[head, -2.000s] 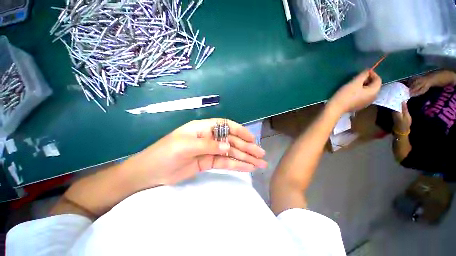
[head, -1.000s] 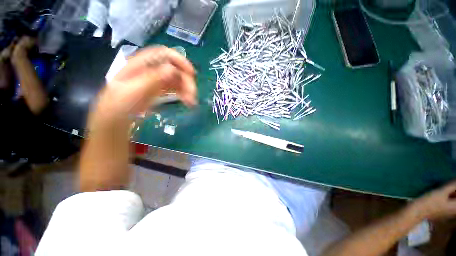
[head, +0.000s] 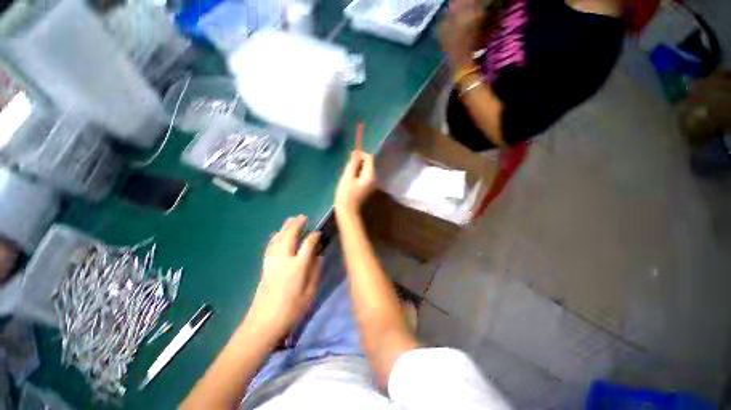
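Observation:
My right hand [head: 355, 182] is at the bench's front edge, closed on a thin orange stick [head: 359, 138] that points up from the fingers. My left hand [head: 290, 268] is just left of it, back of the hand showing, fingers partly spread. A small dark patch shows by its fingertips; whether it holds anything is unclear. The heap of slim silver metal bits [head: 112, 312] lies on the green bench at lower left, by a clear tub [head: 50, 260]. A slim pale tool with a dark end [head: 176, 347] lies beside the heap.
A clear tub of loose bits [head: 268, 172], a phone [head: 152, 190] and a white cable [head: 172, 124] are on the bench. Milky plastic boxes [head: 292, 88] stand behind. Another person in a black shirt [head: 545, 72] is at right, by a cardboard box [head: 413, 240] with white contents.
The view has swung right. My left hand has come from the bench's left side to beside my right hand. The bits seen earlier in its palm no longer show. The orange stick is again visible.

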